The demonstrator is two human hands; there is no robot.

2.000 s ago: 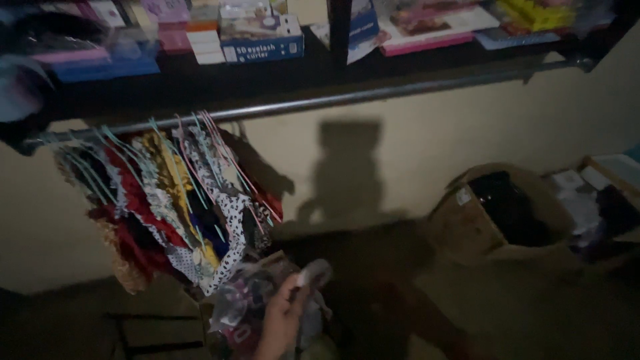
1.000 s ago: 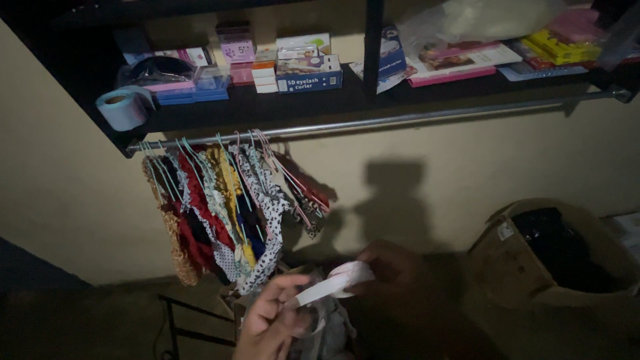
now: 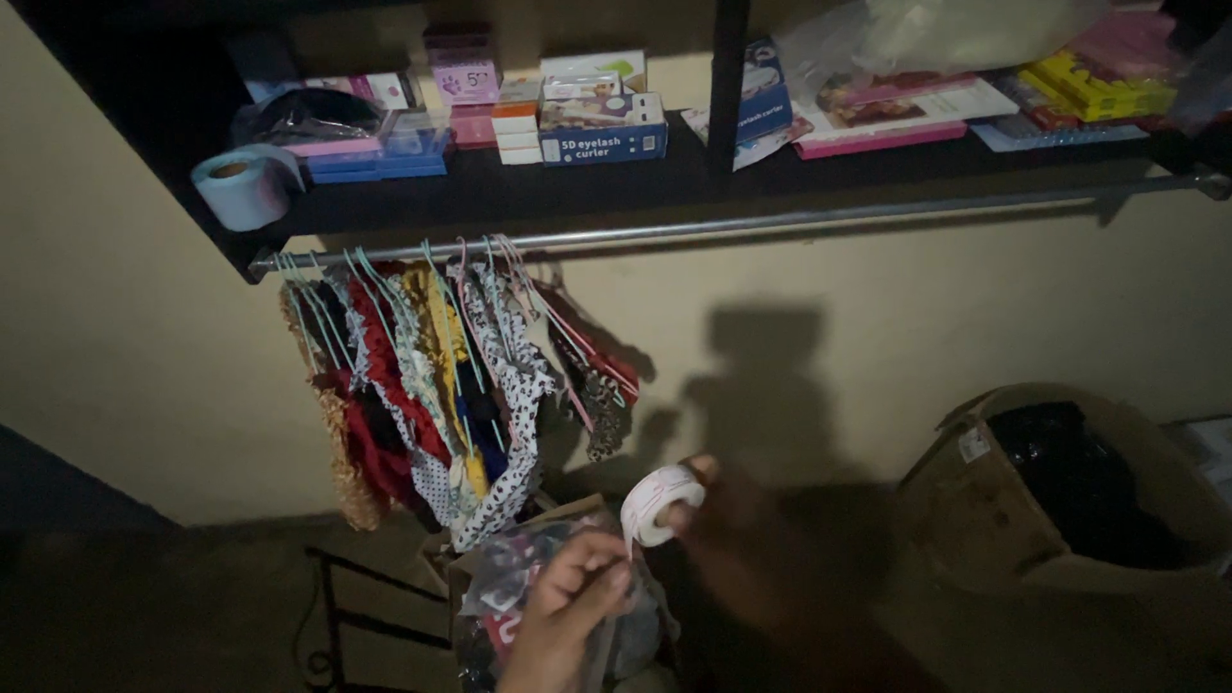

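A small roll of white label tape [image 3: 647,500] with faint reddish printing is held between my two hands at the lower middle. My right hand [image 3: 717,525], dim and partly lost in shadow, grips the roll at its core and right edge. The loose end of the tape hangs from the roll's left side, pinched between the thumb and fingers of my left hand [image 3: 582,597]. Just beneath and behind my left hand is a cardboard box [image 3: 568,510] filled with clear plastic bags.
Ruffled garments [image 3: 433,385] hang from a metal rail [image 3: 654,231] under a dark shelf [image 3: 404,207]. The shelf bears eyelash curler boxes [image 3: 616,144], packets and a larger label roll [image 3: 241,192]. A cardboard box with black plastic [image 3: 948,520] stands right; a dark metal frame [image 3: 385,592] stands lower left.
Two seconds ago only one hand showed clearly, low in the view. One second ago a strip of tape stretched between both hands; now the roll shows its round face and the visible strip is shorter.
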